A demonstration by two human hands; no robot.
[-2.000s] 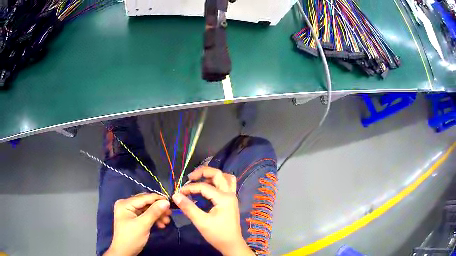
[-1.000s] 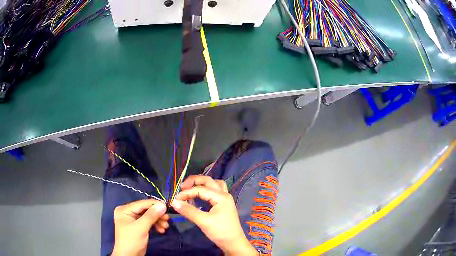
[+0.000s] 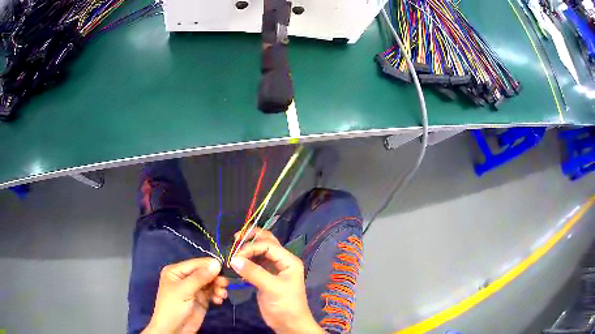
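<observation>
A wire harness is held over my lap, its thin wires fanning up from my fingertips. Two twisted pairs, one white-speckled and one yellow-speckled, point up-left. A blue wire stands near the middle; red, yellow, white and green wires lean right. My left hand pinches the base of the wires at the left. My right hand pinches the wires at their base on the right, its fingertips close to the left ones. The connector end is mostly hidden by the fingers.
The black twisting head projects from the white machine over the green bench. Harness piles lie at left and right. A grey cable hangs over the bench edge. Blue stools stand at right.
The twisted pairs now reach less far left. The red, yellow, white and green wires have spread rightward, apart from the blue one. Both hands keep their pinch.
</observation>
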